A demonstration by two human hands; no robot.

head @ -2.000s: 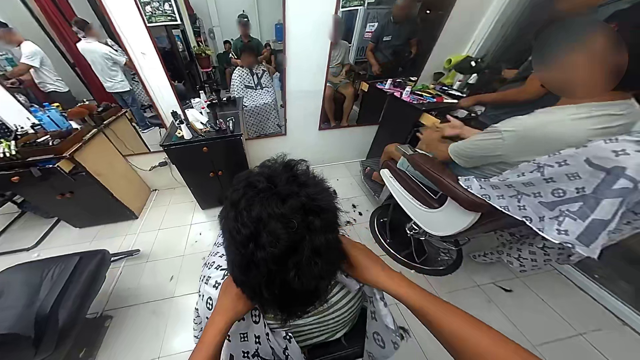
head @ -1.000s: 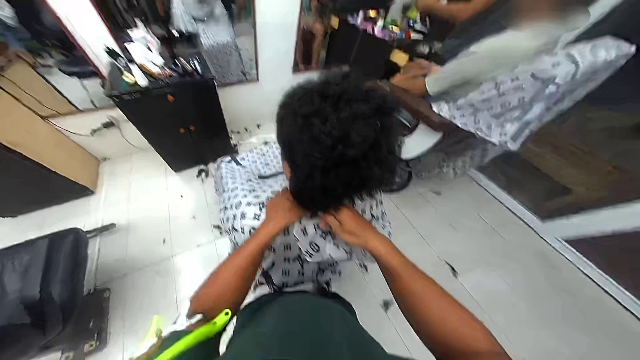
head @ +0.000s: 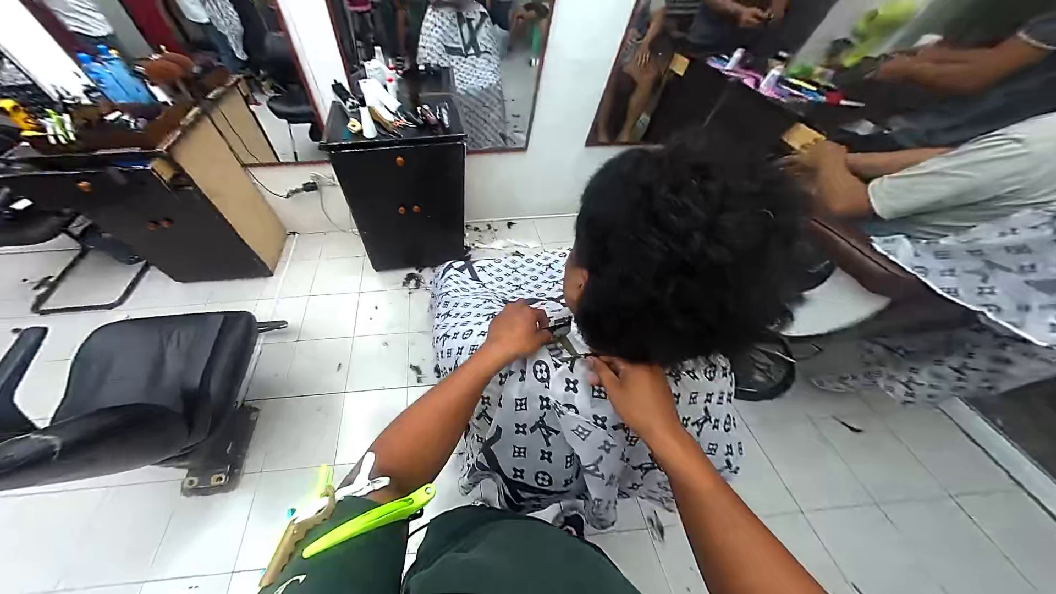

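A seated person with dark curly hair [head: 689, 247] wears a white barber's cape with a dark printed pattern [head: 528, 437]. At the nape, my left hand [head: 520, 330] grips a small dark clip or clasp [head: 558, 324] at the cape's neck edge. My right hand [head: 631, 388] pinches the other side of the neck edge, just below the hair. Between my hands a greenish strip [head: 568, 346] shows; its exact kind is unclear. Several hair clips, one of them bright yellow-green [head: 369, 520], are attached to my left sleeve.
A black cabinet [head: 400, 198] bearing bottles and tools stands ahead below a mirror [head: 495, 74]. An empty black barber chair [head: 157, 388] is at left. At right, another caped person sits in a brown chair [head: 850, 256], with a co-worker's arm [head: 957, 70] beyond. Hair clippings lie on the tiles.
My hands have gone from either side of the person's neck to the cape's neck edge at the nape. The cape now covers the back, where a striped shirt showed two seconds ago.
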